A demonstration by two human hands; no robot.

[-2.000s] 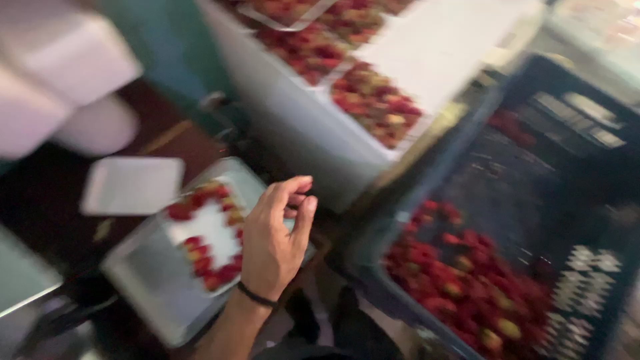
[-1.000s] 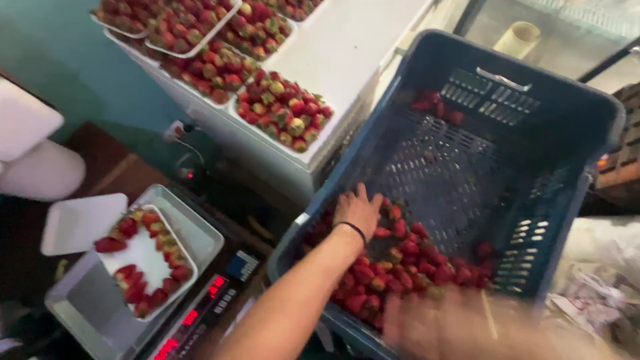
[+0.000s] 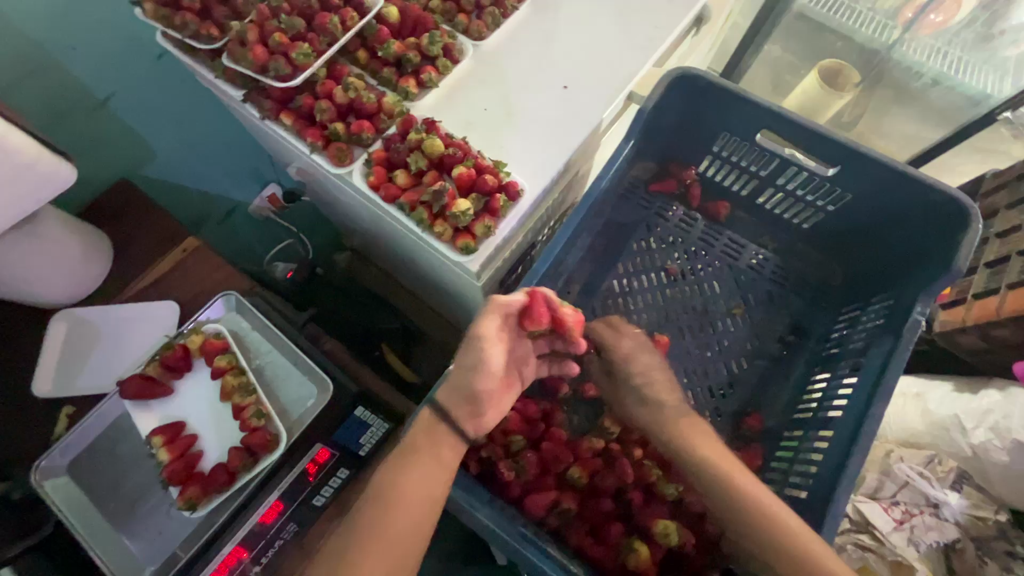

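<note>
My left hand [image 3: 500, 352], palm up with a dark band at the wrist, holds a few strawberries [image 3: 552, 314] over the near left side of a blue plastic crate [image 3: 872, 184]. Close beside it my right hand [image 3: 632, 364] is blurred, its fingers curled near that fruit; whether they grip a berry is unclear. Loose strawberries [image 3: 592, 480] lie heaped in the crate's near end. On the left, a white foam tray [image 3: 172, 416] with strawberries along its edges rests on the metal pan of a digital scale [image 3: 296, 488] with lit red digits.
Filled strawberry trays [image 3: 444, 188] stand on a white chest top [image 3: 528, 88]. An empty white tray [image 3: 104, 348] lies beside the scale pan. A socket with a cable [image 3: 276, 204] is behind. At right are a brown crate [image 3: 992, 264] and white bags [image 3: 952, 432].
My left hand has turned palm up and now holds strawberries above the heap. My right hand has come from the lower right to beside it.
</note>
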